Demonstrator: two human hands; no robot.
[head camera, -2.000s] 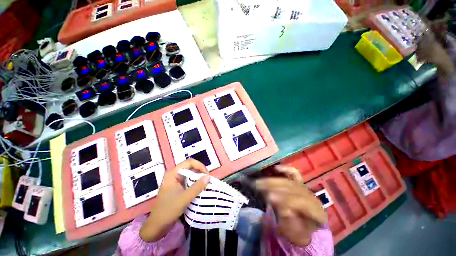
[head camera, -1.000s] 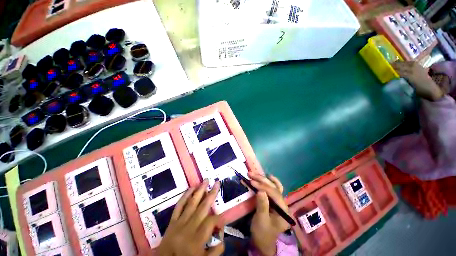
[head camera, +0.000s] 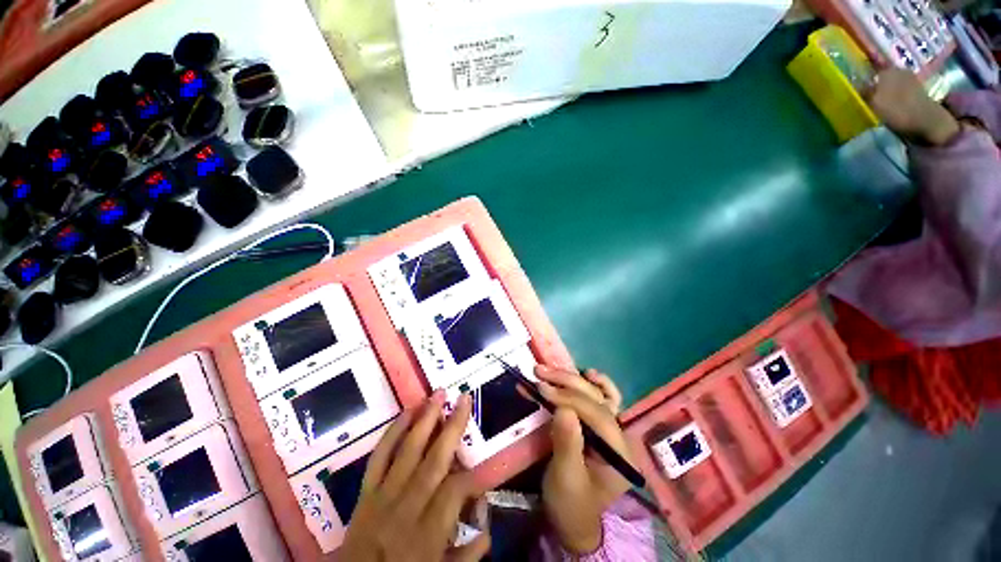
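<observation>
Pale pink-white compact digital cameras (head camera: 472, 329) lie screen side up in columns on a salmon-pink foam tray (head camera: 494, 247). My right hand (head camera: 582, 450) holds dark pen-like tweezers (head camera: 598, 445), their thin tip over the nearest camera of the right column (head camera: 507, 408). My left hand (head camera: 412, 483) lies flat with fingertips at that camera's left edge. A small white piece shows under the left hand near the palm; I cannot tell whether the hand grips it.
Black rounded-square units (head camera: 172, 224) with lit digits stand on a white board, upper left. A white carton (head camera: 582, 55) is behind. A red-pink compartment tray (head camera: 735, 439) holds a few small cameras, lower right. Another person's hand (head camera: 913, 104) is by a yellow bin (head camera: 831, 82).
The white striped sheet held two seconds ago is out of my hands. My right hand now has the tweezers at a camera, my left rests beside it. The view has shifted over the tray.
</observation>
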